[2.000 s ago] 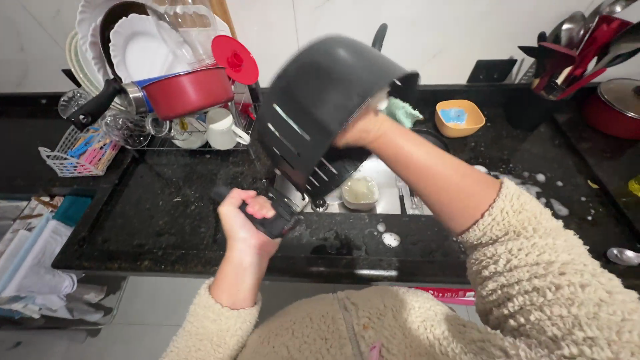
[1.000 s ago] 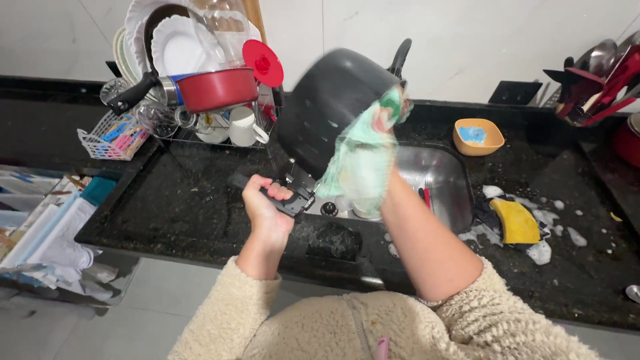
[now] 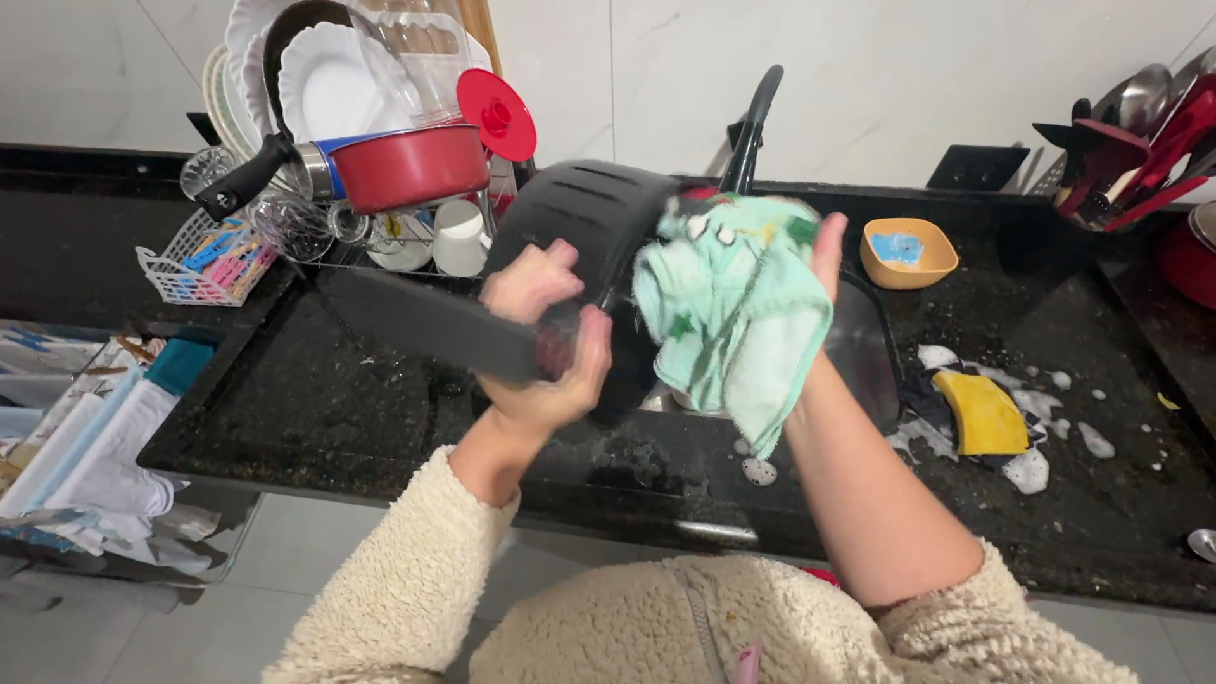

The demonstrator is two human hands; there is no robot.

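Note:
A black slotted basket with a long handle [image 3: 579, 228], probably from an air fryer, is held tilted above the sink [image 3: 860, 347]. My left hand [image 3: 556, 347] grips it where the handle meets the body; motion blurs the handle. A mint green cloth [image 3: 736, 304] with a coloured pattern hangs over the palm side of my right hand [image 3: 825, 275], at the basket's right edge. The cloth hides most of the right fingers, so their hold on it shows only in part. Behind the cloth stands the black faucet [image 3: 750, 133].
Left of the sink, a dish rack holds white plates [image 3: 332, 85], a red saucepan [image 3: 413, 166] and a white mug [image 3: 461, 237]. A basket of clothespins [image 3: 204, 261] sits beside it. Rightward are an orange bowl [image 3: 909, 253], a yellow sponge [image 3: 983, 413] with suds, and utensils [image 3: 1130, 142].
The basket has turned, its slotted part now facing up and its handle pointing left. The cloth has come away from the basket's outer side to its right edge. The view has shifted somewhat.

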